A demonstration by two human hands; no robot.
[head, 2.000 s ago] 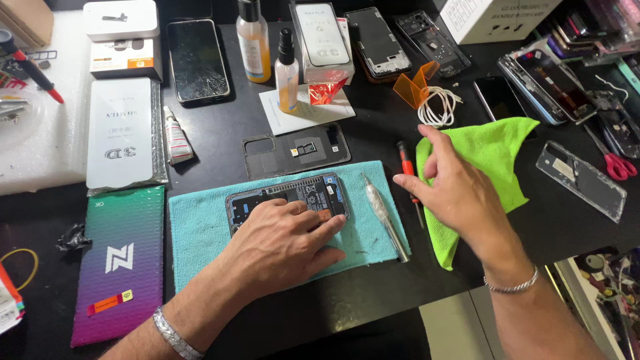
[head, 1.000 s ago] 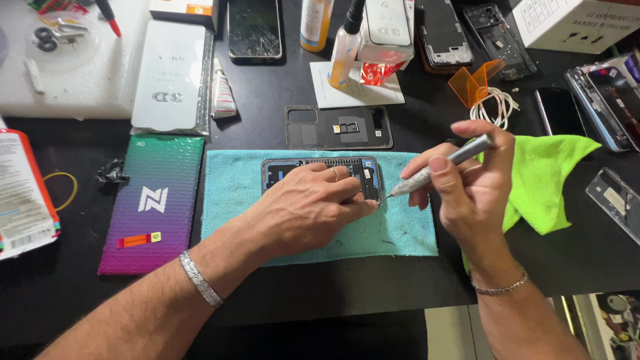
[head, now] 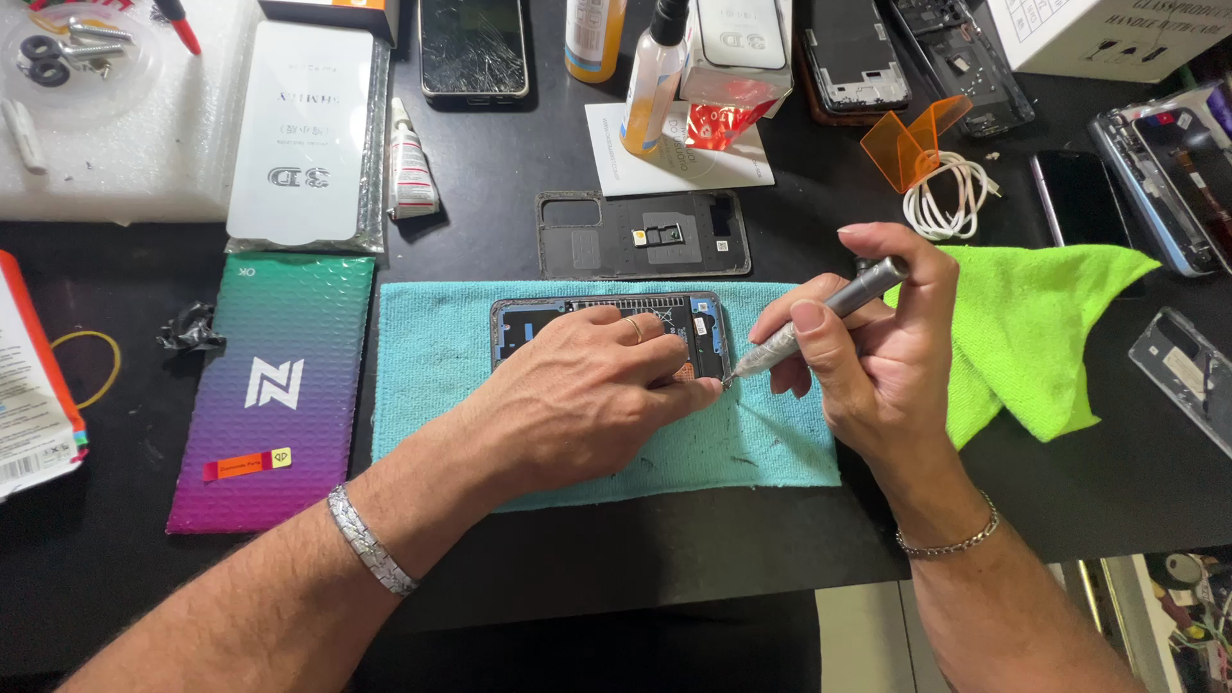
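Observation:
An opened smartphone (head: 707, 332) lies on a turquoise cloth (head: 433, 385), its inner parts and battery exposed. My left hand (head: 597, 395) rests over its middle and lower side, fingertips by the lower right corner, and hides much of it. In my right hand (head: 857, 346) is a silver pen-shaped hand tool (head: 828, 318), tilted, its thin tip at that same corner of the phone. Whether the tip touches the frame is too small to tell. Beyond the cloth lies a detached phone back cover (head: 597, 236) with a SIM tray (head: 662, 235) on it.
A bubble mailer (head: 279, 404) and a screen protector pack (head: 303, 144) are at left. A green cloth (head: 1020, 337) lies at right, with a coiled white cable (head: 948, 197) behind it. A spray bottle (head: 653, 87) and a cracked phone (head: 474, 48) stand or lie at the back.
Two seconds ago the pen-shaped tool lay on the turquoise cloth and my right hand was raised without it; now that hand holds it at the phone's corner. The view has shifted.

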